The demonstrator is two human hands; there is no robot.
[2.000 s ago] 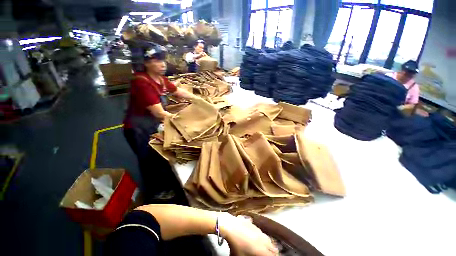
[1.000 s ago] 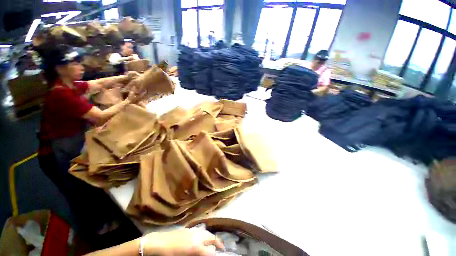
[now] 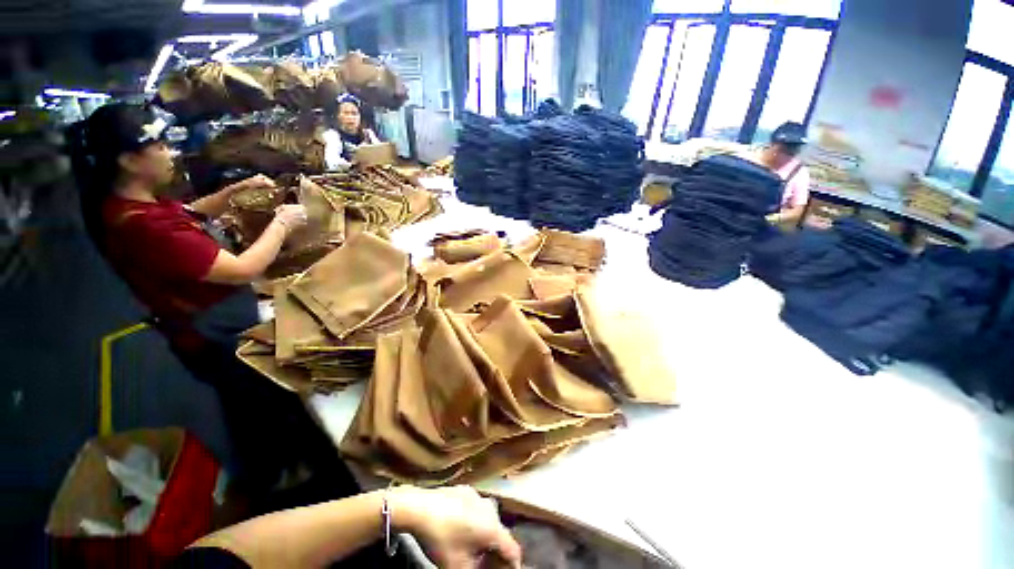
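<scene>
My left hand [image 3: 458, 531], with a bracelet at the wrist, is at the bottom edge, at the mouth of a brown open bag [image 3: 595, 533]. The fingers are curled and partly cut off, so I cannot tell whether they grip anything. Greyish crumpled stuffing [image 3: 545, 545] shows inside the bag beside the fingers. Most of this bag is below the picture. My right hand is not in view. A heap of overlapping brown bag bodies [image 3: 506, 367] lies just beyond my left hand.
A person in red [image 3: 167, 250] handles a brown bag at the left table side. Navy stacks [image 3: 712, 222] stand on the white table [image 3: 801, 456]; two other people are farther back. A red-brown carton [image 3: 184, 489] with white scraps is on the floor. A thin dark line [image 3: 650, 542] lies near the bag.
The view turned right, then partly back left. My left hand stays by the bag mouth; the bag now sits lower in view. The person in red raised a bag and now holds it lower.
</scene>
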